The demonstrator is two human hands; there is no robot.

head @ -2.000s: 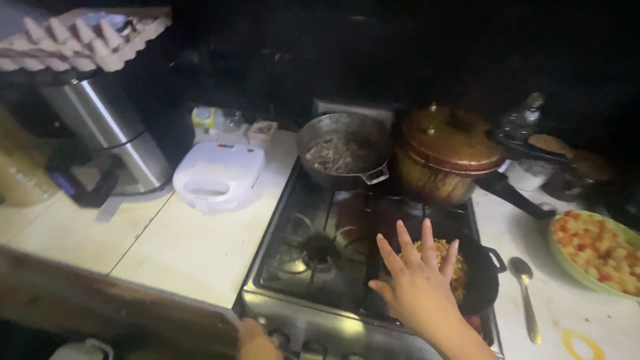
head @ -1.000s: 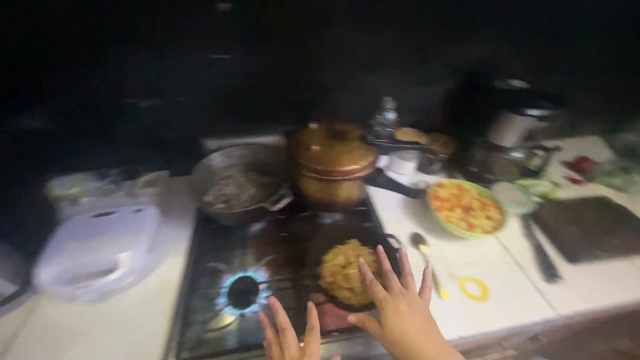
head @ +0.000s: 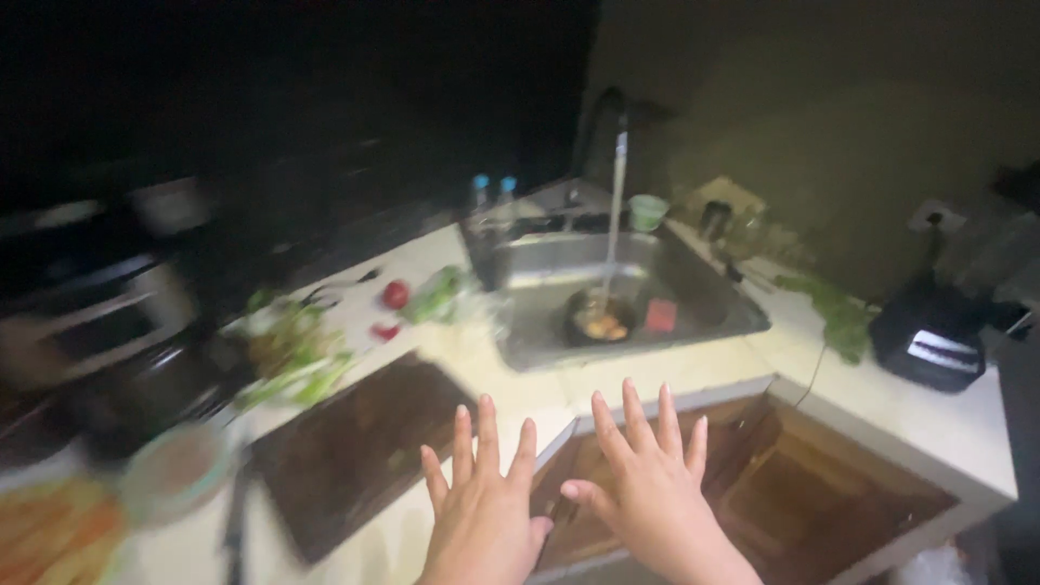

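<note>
My left hand (head: 487, 504) is spread with nothing in it, over the counter edge beside a dark cutting board (head: 366, 455). To its right my right hand (head: 650, 479) is also spread and holds nothing, in front of wooden cabinet doors (head: 821, 487). Beyond both hands lies a steel sink (head: 536, 317). Water runs from a tall faucet (head: 621, 146) into a dark bowl or pan (head: 601, 317) with yellowish pieces in it. A red sponge or cloth (head: 660, 314) lies beside that vessel in the sink.
Leafy greens (head: 301, 349), a red onion or tomato (head: 396, 294) and a knife (head: 236, 520) surround the board. Blurred bowls of food (head: 61, 528) stand at left. Two blue-capped bottles (head: 481, 203) are behind the sink; a black appliance base (head: 930, 333) stands right.
The view has swung far right, from the stove to the sink corner. My left hand, low by the stove front earlier, is now raised beside my right hand.
</note>
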